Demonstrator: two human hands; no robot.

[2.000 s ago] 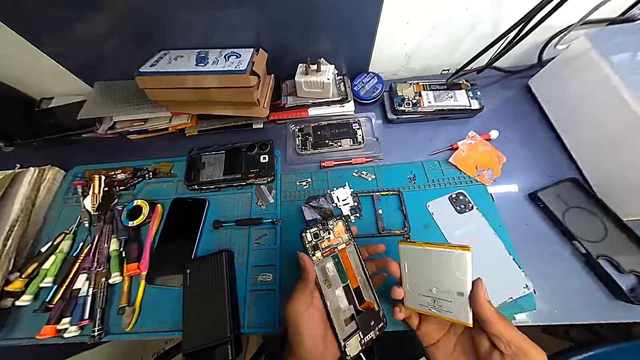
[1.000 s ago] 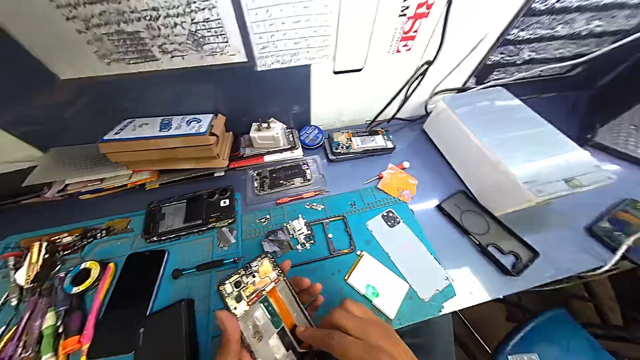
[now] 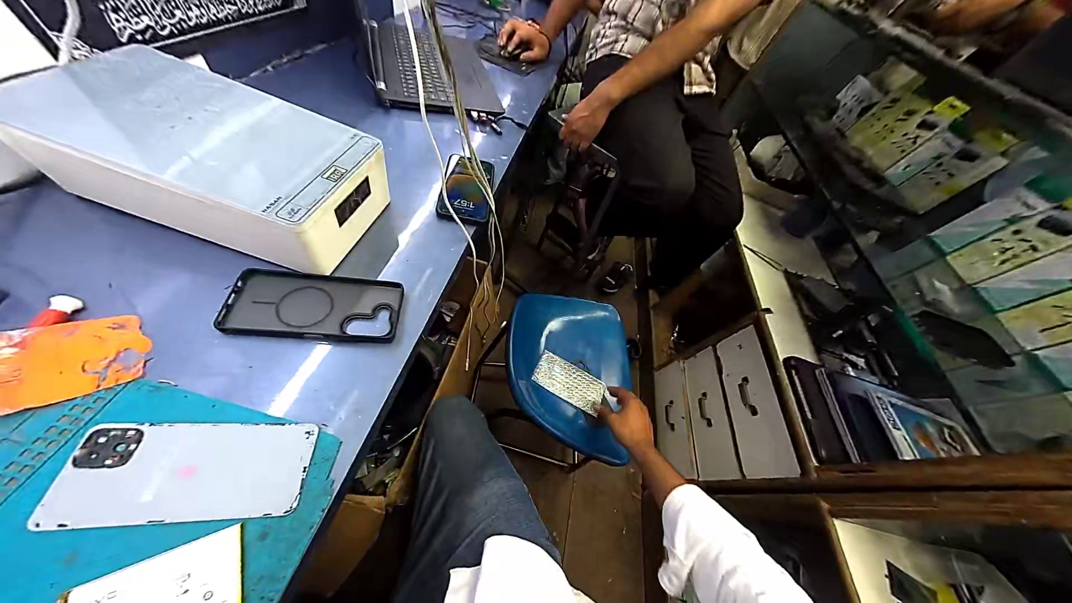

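Observation:
My right hand [image 3: 628, 419] reaches down to the blue plastic chair [image 3: 574, 314], its fingers closed on the lower right corner of a silvery, bubble-textured packet [image 3: 569, 383] over the seat. My left hand is out of the picture. At the lower left, a light-coloured phone back panel [image 3: 180, 476] with a camera cluster lies on the teal work mat [image 3: 314, 477]. Below it, part of a pale flat battery [image 3: 176, 574] with a yellow edge shows. A dark-rimmed phone case [image 3: 310, 306] lies on the blue table above the mat.
A long white box [image 3: 209, 151], a phone [image 3: 466, 188] and a laptop [image 3: 427, 63] stand or lie on the table [image 3: 368, 368]. Cables [image 3: 465, 151] hang over its edge. Another person sits beyond the chair, one hand on a mouse. Drawers [image 3: 703, 410] and a glass cabinet [image 3: 913, 209] line the right.
The view has swung far right, to the chair. My right hand has gone from the opened phone to the silvery packet. The battery, held in my right hand at first, lies on the mat.

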